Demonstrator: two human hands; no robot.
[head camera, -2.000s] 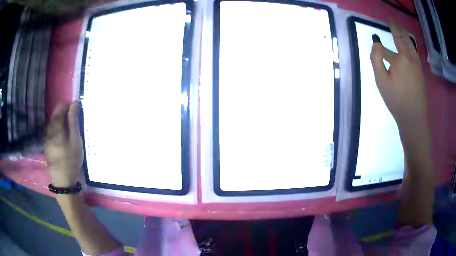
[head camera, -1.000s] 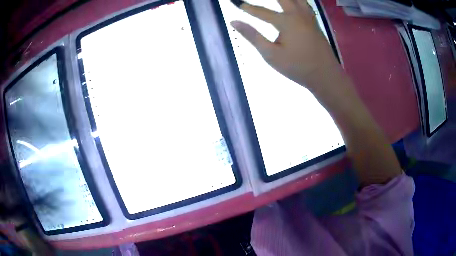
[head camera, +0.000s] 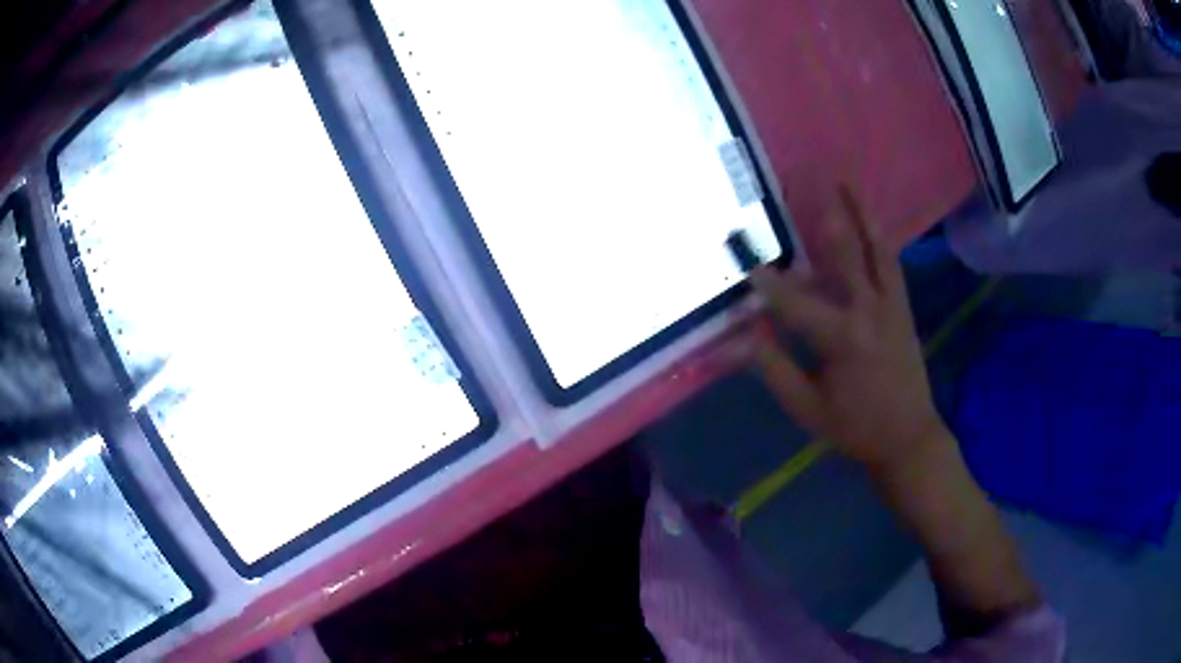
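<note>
Three tablets lie side by side on pale sheets on the pink-red bench. The right tablet (head camera: 557, 181) and the middle tablet (head camera: 246, 298) glow white, each with a pale barcode label near its lower right corner. The left tablet (head camera: 104, 557) is greyish with reflections and cut off by the left edge. My right hand (head camera: 842, 337) is at the lower right corner of the right tablet, slightly blurred, fingers spread, holding nothing. A black finger cot (head camera: 742, 249) on one fingertip is over the screen's corner. My left hand is not in view.
Another lit tablet (head camera: 1006, 97) lies farther right on the bench (head camera: 855, 104). A person's pink sleeve (head camera: 1075, 194) is beyond it at the upper right. A blue bin or bag (head camera: 1075, 421) stands on the grey floor, near a yellow line (head camera: 784, 479).
The view has turned to the right, so the tablets show farther left. My right hand has moved from the upper part of the right tablet to its lower right corner.
</note>
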